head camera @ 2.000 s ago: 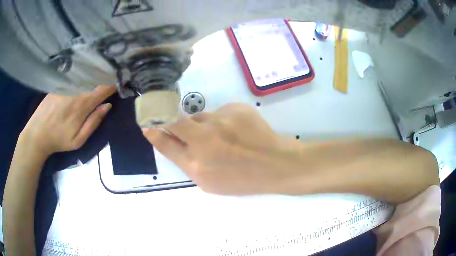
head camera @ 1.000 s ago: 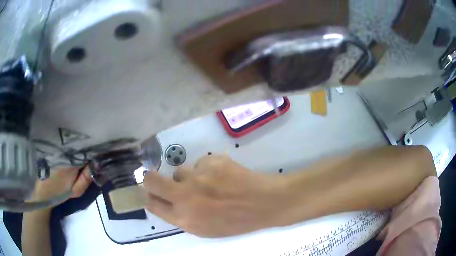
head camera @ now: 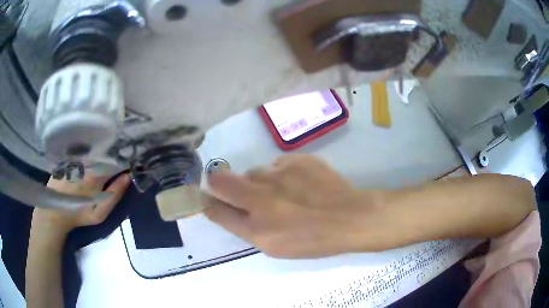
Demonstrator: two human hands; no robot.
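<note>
The dark fabric panel lies on the pale machine bed, its strip-like end below the machine head. My left hand lies on the fabric at the left. The machine head partly covers it and its fingertips are hidden. My right hand is blurred, with its fingertips at the right side of the cream tension knob. Whether they pinch it cannot be told. The needle area is hidden behind the knob and head.
The large sewing machine head fills the top, with a ribbed white knob at left. A red-cased phone with a lit screen lies behind my right hand. Right of it lies a yellow strip. Ruler marks run along the front edge.
The camera view has shifted and tilted, so more of the machine head shows than two seconds ago. My right hand stays by the cream knob and my left hand stays at the fabric.
</note>
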